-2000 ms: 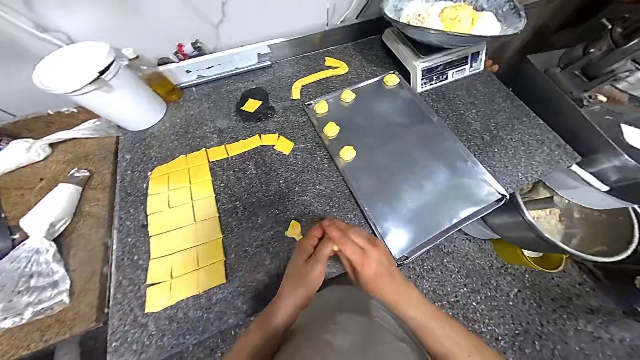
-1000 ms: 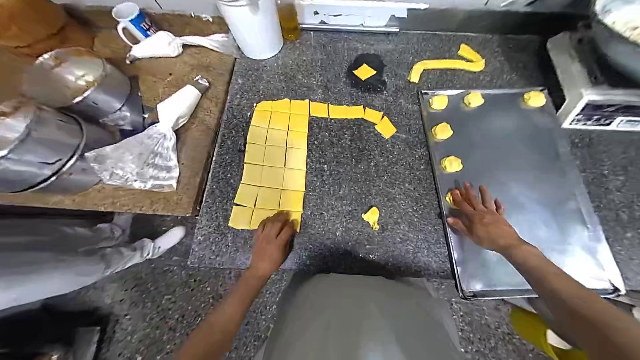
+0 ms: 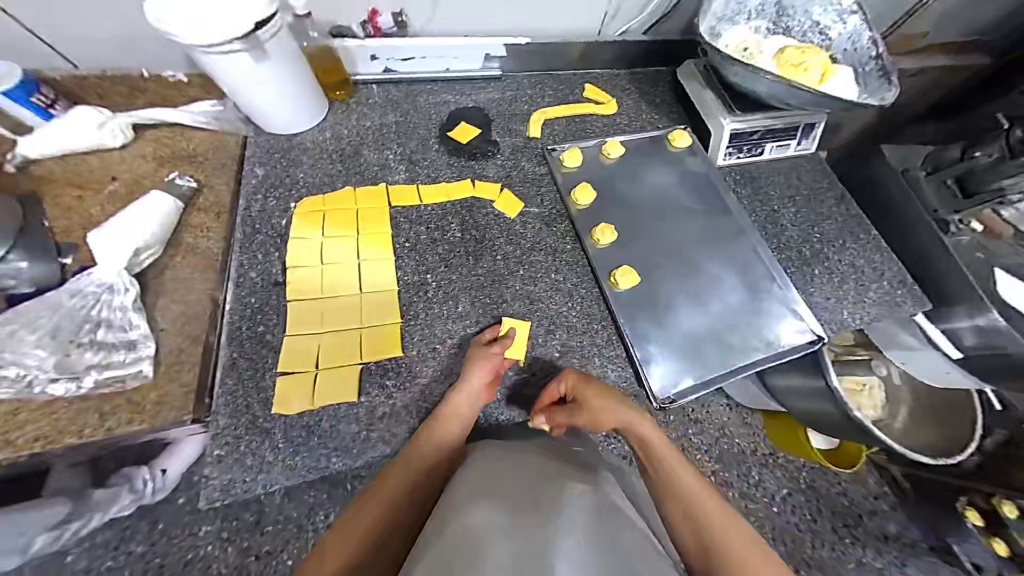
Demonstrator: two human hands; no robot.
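Note:
My left hand (image 3: 484, 362) holds a yellow dough square (image 3: 517, 339) between thumb and fingers, above the speckled counter near its front edge. Just to its right, my right hand (image 3: 580, 402) pinches a small pale piece of dough (image 3: 540, 422) at the fingertips. A grid of cut dough squares (image 3: 340, 278) lies to the left, with a row of squares (image 3: 432, 192) running right from its top. On the right, a metal baking tray (image 3: 704, 264) bears several small dough lumps (image 3: 604, 234) along its left and far sides.
A dough strip (image 3: 572, 110) and a dark patch (image 3: 490, 147) under one dough square lie at the back. Beyond them stand a white bucket (image 3: 276, 80), an oil bottle (image 3: 328, 72) and a scale (image 3: 768, 136) with a metal bowl (image 3: 872, 72). Piping bags (image 3: 136, 232) lie left; a mixing bowl (image 3: 952, 416) is lower right.
My left hand has taken a square from the near right corner of the grid. My right hand has left the tray, where a lump stays, and moved left. The view has shifted.

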